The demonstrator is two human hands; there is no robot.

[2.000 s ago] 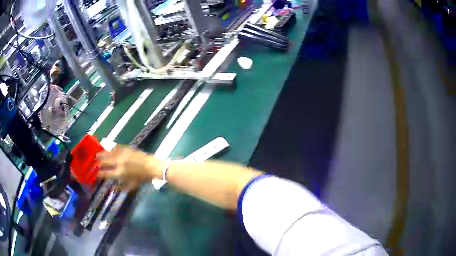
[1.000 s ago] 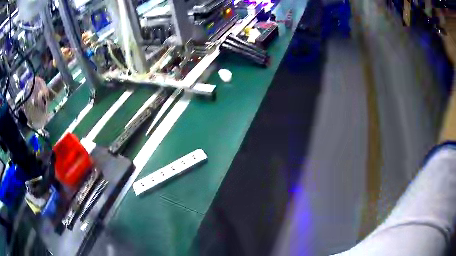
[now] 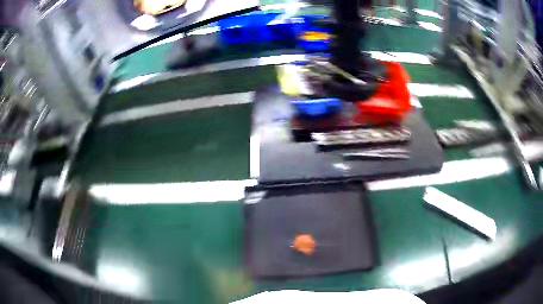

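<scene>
The view is blurred. A black tray (image 3: 274, 231) lies nearest me on the green bench. A small pile of orange parts (image 3: 304, 244) sits on it. Behind it is a flat dark base plate (image 3: 351, 169). A carrier strip (image 3: 363, 137) lies across the plate, with a thinner pale strip or tool (image 3: 376, 154) in front of it. The red bin (image 3: 393, 98) stands at the plate's back right, beside the black microscope column (image 3: 350, 53). Neither of my hands shows in the picture.
A white power strip (image 3: 459, 212) lies to the right. A small blue bin (image 3: 317, 107) stands left of the column, and larger blue bins (image 3: 256, 29) stand behind. A monitor (image 3: 161, 24) is at upper left. Pale metal frames stand at both sides.
The view has swung left to the tray and base plate, now centred. My right hand, at the red bin two seconds ago, and the white sleeve at lower right one second ago have left those places.
</scene>
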